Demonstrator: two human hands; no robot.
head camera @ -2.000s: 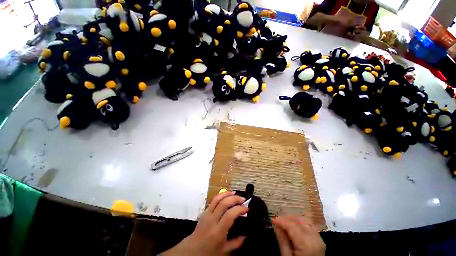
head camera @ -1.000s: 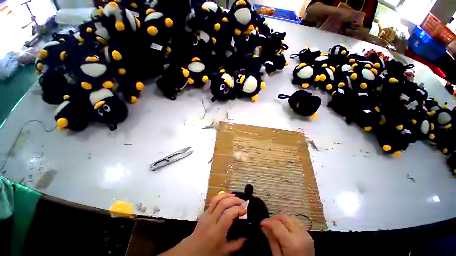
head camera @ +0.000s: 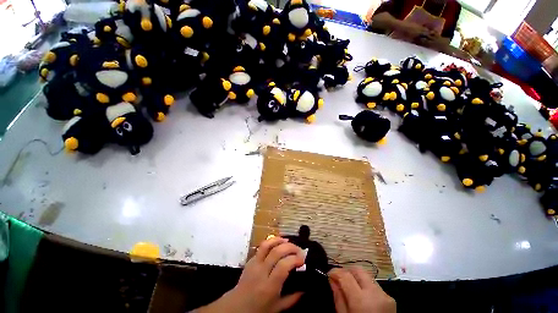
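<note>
A black plush penguin (head camera: 315, 260) lies at the near edge of the corrugated cardboard pad (head camera: 330, 202), its black loop pointing up and a white label on it. My left hand (head camera: 266, 275) grips the plush from the left, fingers over its top. My right hand (head camera: 361, 292) is at its right side, fingertips pinched on a thin light line, apparently a needle, that reaches the plush. A dark thread (head camera: 374, 264) loops over the cardboard above my right hand. The seam is too dark to make out.
Thread snips (head camera: 208, 191) lie left of the cardboard. A penguin pile (head camera: 183, 55) stands at left, another (head camera: 453, 116) at right, with a single penguin (head camera: 370, 126) between. A yellow patch (head camera: 145, 251) is at the near edge. A person (head camera: 419, 21) sits across.
My right hand drew back from the plush by one second ago's frame and now sits slightly right and lower. A thin light line shows at its fingertips. The thread loop shows more. My left hand stays put.
</note>
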